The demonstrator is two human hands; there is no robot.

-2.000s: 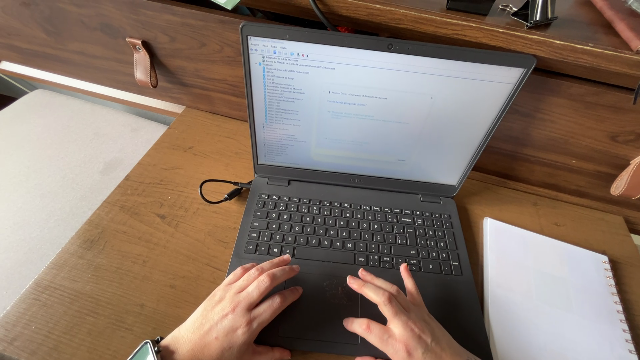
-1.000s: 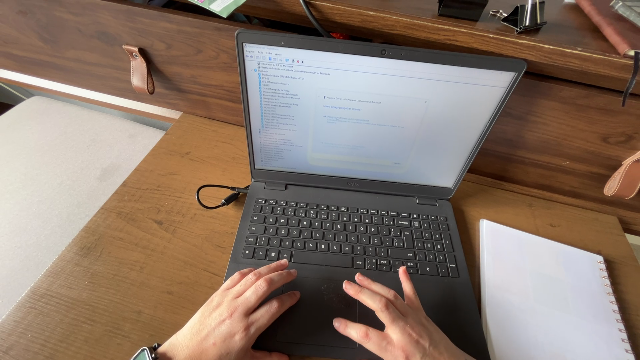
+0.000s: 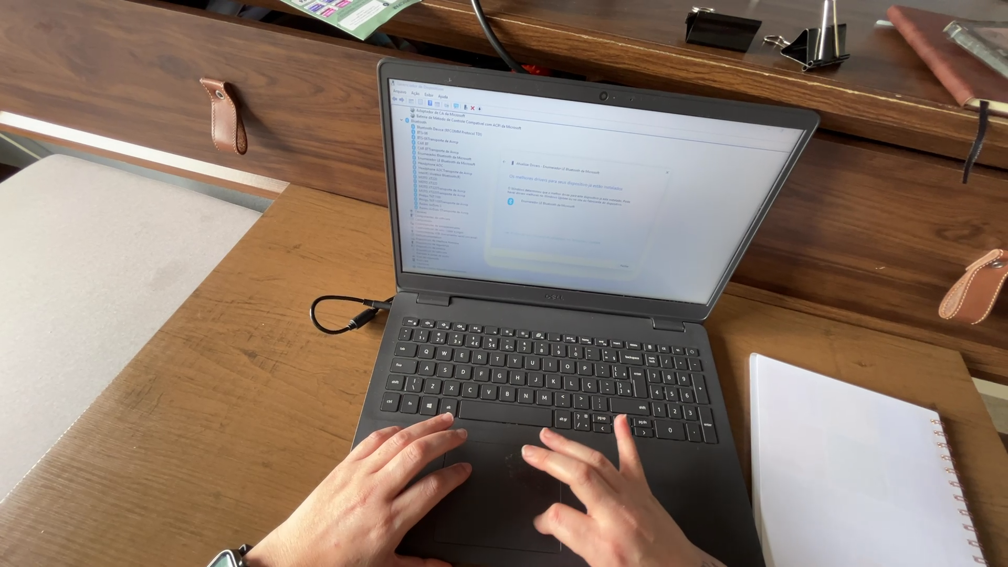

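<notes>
An opened black Dell laptop (image 3: 512, 378) stands on the wooden desk. Its lit screen (image 3: 583, 189) shows a device list and a dialog window. My left hand (image 3: 370, 488) rests on the left palm rest, fingertips just below the keyboard (image 3: 543, 378) and by the left part of the touchpad (image 3: 504, 488). Over the touchpad's right side is my right hand (image 3: 606, 496), its fingers spread and the little finger raised near the arrow keys. Neither hand holds anything. A watch (image 3: 230, 557) is on my left wrist.
Right of the laptop lies a spiral notebook (image 3: 858, 472) with a white page. A black cable (image 3: 335, 315) plugs into the laptop's left side. Behind, the raised shelf (image 3: 630, 47) carries binder clips (image 3: 819, 47) and a brown notebook (image 3: 937, 55). A light grey seat or cushion (image 3: 102, 260) is at left.
The dialog on the laptop screen shows different, longer text with an added icon line. My right hand has moved slightly left over the touchpad since the first frame.
</notes>
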